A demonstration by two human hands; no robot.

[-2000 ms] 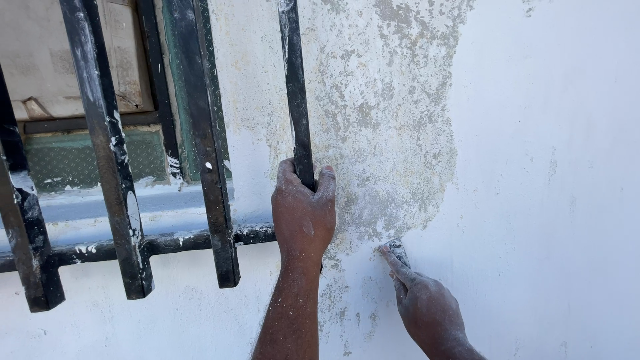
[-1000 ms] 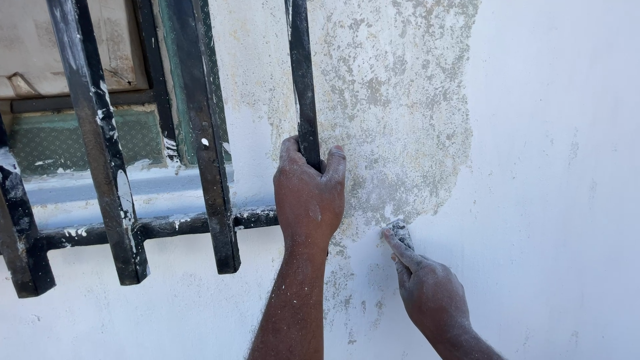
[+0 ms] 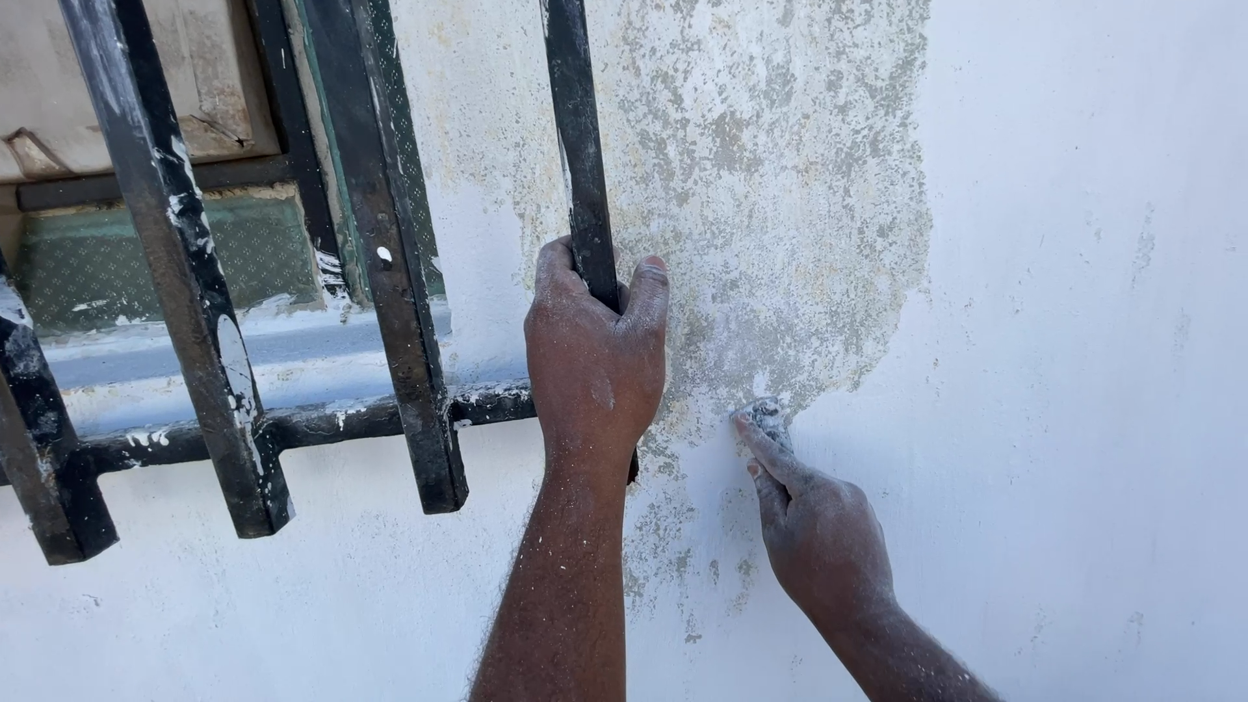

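Note:
My left hand (image 3: 597, 361) grips the rightmost upright bar (image 3: 582, 146) of a black metal window grille, near its lower end. Lower right of it, my right hand (image 3: 824, 531) holds a small scraper-like tool (image 3: 768, 417) against the wall; most of the tool is hidden by the fingers, so its exact kind is unclear. The tool sits at the lower edge of a mottled grey, bare-looking patch (image 3: 770, 214) of wall. Smooth white wall (image 3: 1082, 390) surrounds the patch on its right and below. White dust coats the fingers of my right hand.
Several more paint-spattered upright bars (image 3: 175, 263) stand out from the wall at left, joined by a horizontal rail (image 3: 336, 421). Behind them are a window sill (image 3: 234, 361) smeared with white, patterned glass (image 3: 166, 258) and a brownish panel (image 3: 107, 88).
My left hand keeps its hold on the bar. My right hand stays by the patch's lower edge with the tool, with no plain shift against the wall.

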